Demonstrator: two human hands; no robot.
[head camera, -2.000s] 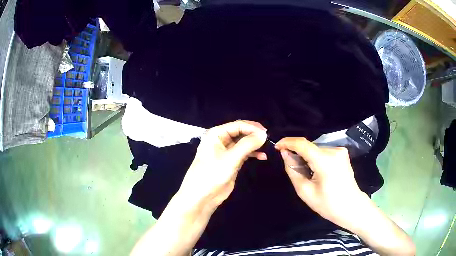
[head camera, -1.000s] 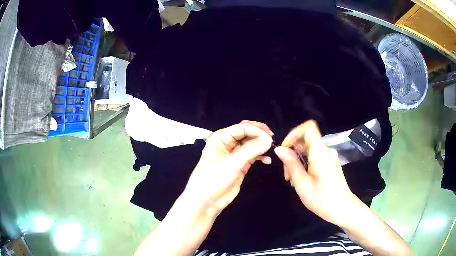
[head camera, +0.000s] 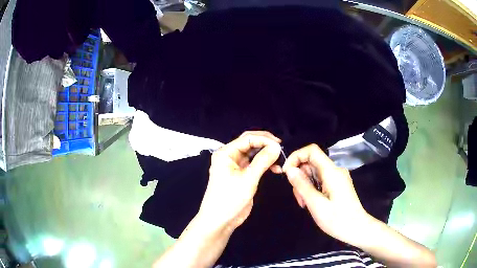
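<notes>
A large black garment (head camera: 251, 68) covers the lap, with its pale lining (head camera: 167, 138) showing at the left and silvery lining at the right. A black brand label (head camera: 378, 137) lies on the silvery part. My left hand (head camera: 238, 178) pinches the garment's edge at the centre. My right hand (head camera: 327, 191) is just right of it, thumb and forefinger closed together. A thin glint, perhaps a needle (head camera: 283, 153), shows between the two hands' fingertips. A greyish piece is partly hidden in the right palm; I cannot tell what it is.
A blue crate (head camera: 76, 112) and a grey cloth-lined bin (head camera: 29, 104) stand at the left, with dark cloth above them. A clear waste bin (head camera: 418, 65) stands at the right, on the green floor (head camera: 94, 209). A wooden surface is at the top right.
My right hand's fingers, raised and blurred one second ago, are lower and curled close to my left fingertips. My left hand keeps its pinch at nearly the same place.
</notes>
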